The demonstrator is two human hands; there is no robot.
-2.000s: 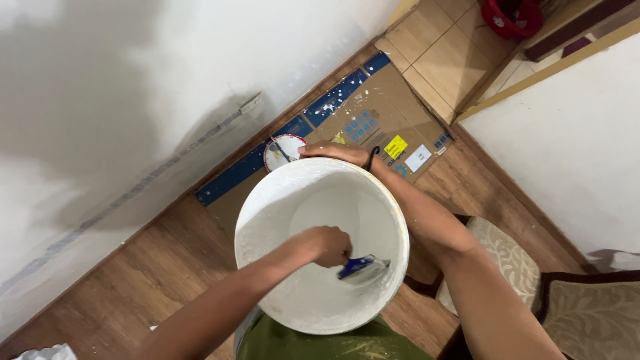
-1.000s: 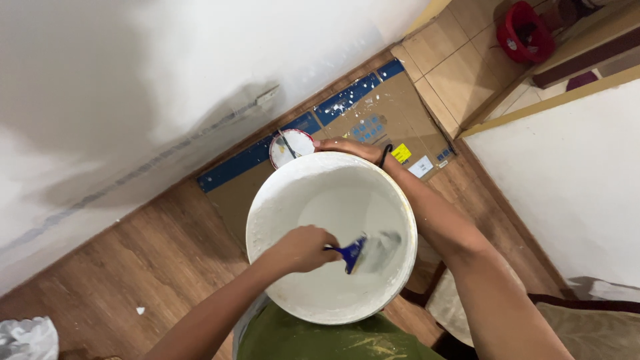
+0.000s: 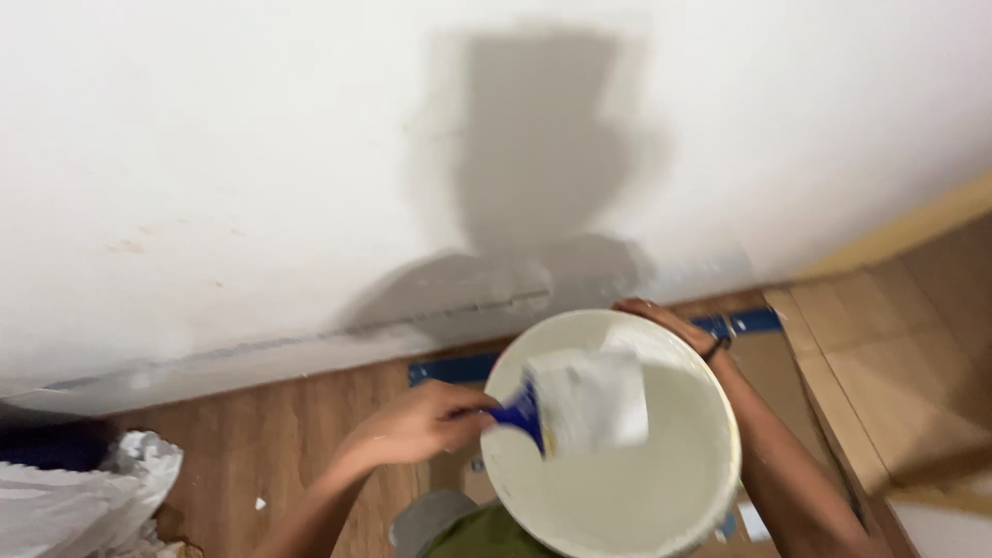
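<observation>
My left hand (image 3: 422,422) grips the blue handle of a wide putty knife (image 3: 589,403). The tool's broad blade, coated with whitish compound, is over the mouth of a large white plastic bucket (image 3: 728,442). Pale, smooth material shows inside the bucket. At the bucket's far right rim is my right hand (image 3: 666,322), its fingers on the outer side and a dark band at the wrist. The bucket hides part of that hand's grip. Motion blurs the blade.
A white wall (image 3: 294,194) with a dark seam line low down stands ahead. Flattened cardboard (image 3: 767,372) with blue edging lies on the wood-look floor (image 3: 310,426) beneath the bucket. A white plastic bag (image 3: 116,496) is at the lower left; light tiles (image 3: 876,349) lie at the right.
The view has swung left toward the wall. The putty knife, earlier down inside the bucket, is now raised at its mouth with compound across its blade. My right hand stays at the bucket's rim.
</observation>
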